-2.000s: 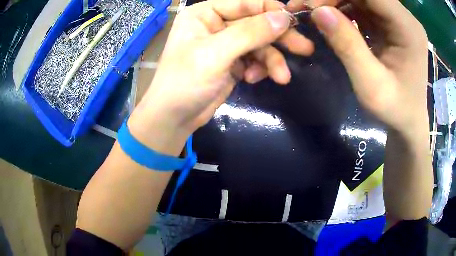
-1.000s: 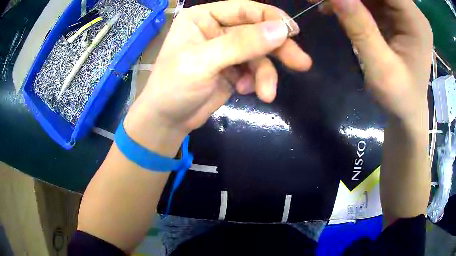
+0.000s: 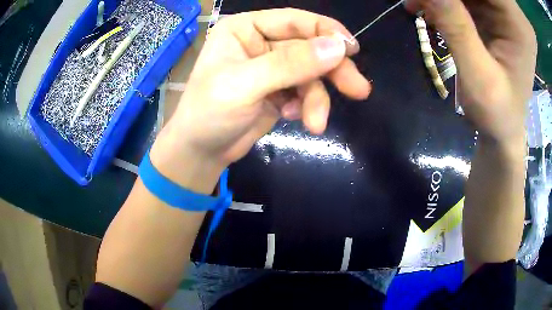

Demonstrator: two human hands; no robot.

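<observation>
A thin silvery wire (image 3: 378, 19) runs taut between my two hands near the top edge. My left hand (image 3: 278, 66), with a blue wrist band (image 3: 175, 189), pinches the wire's lower end between thumb and index finger; a small piece at the fingertips is too small to tell. My right hand (image 3: 478, 66) is raised at the upper right and holds the wire's upper end at its fingertips, which are partly cut off by the top edge.
A blue bin (image 3: 124, 121) of small silvery metal parts (image 3: 130, 60) stands at left, with a pale stick (image 3: 103, 75) on them. Beige banded handles (image 3: 428, 54) lie on the black NISKO mat (image 3: 315, 206) beside my right hand. A white block in clear plastic (image 3: 538, 121) is at the right edge.
My right hand has moved up and right, away from my left hand, so a longer straight stretch of wire shows. The beige handles have come into view. My left hand has moved slightly left.
</observation>
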